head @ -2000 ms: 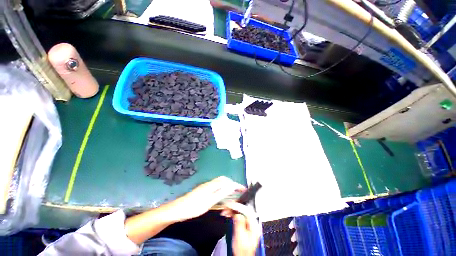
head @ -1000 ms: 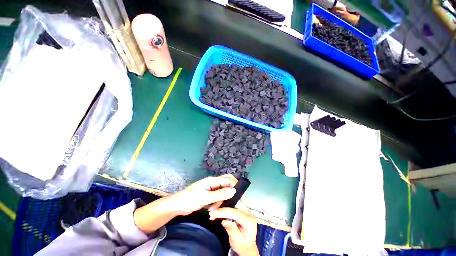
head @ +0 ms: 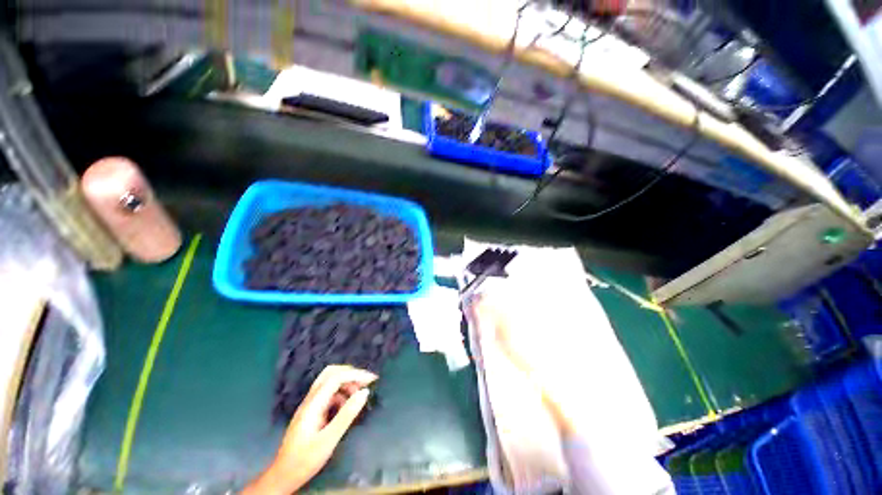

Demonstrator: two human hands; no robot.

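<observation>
My left hand (head: 324, 416) is at the lower right of the heap of small black pieces (head: 334, 343), fingers curled; whether it grips a piece is unclear. My right hand (head: 491, 324) is a faint, blurred streak over the left part of the white sheet (head: 590, 358). A thin dark part (head: 472, 284) shows by its fingertips, just below the short row of black housings (head: 493, 260); I cannot tell if it is held. The light-blue basket (head: 224, 273), full of black pieces, stands behind the heap. A white wipe (head: 437, 324) lies between heap and sheet.
A pink cylinder (head: 135, 213) stands by the post at left. A clear plastic bag (head: 73, 358) covers a carton at far left. Across the dark conveyor are a dark-blue bin (head: 493, 159) and a black row (head: 336, 108). Blue crates (head: 822, 435) are at lower right.
The hands have moved apart from the black housing they held together: left to the heap, right over the sheet towards the row. The camera view has shifted.
</observation>
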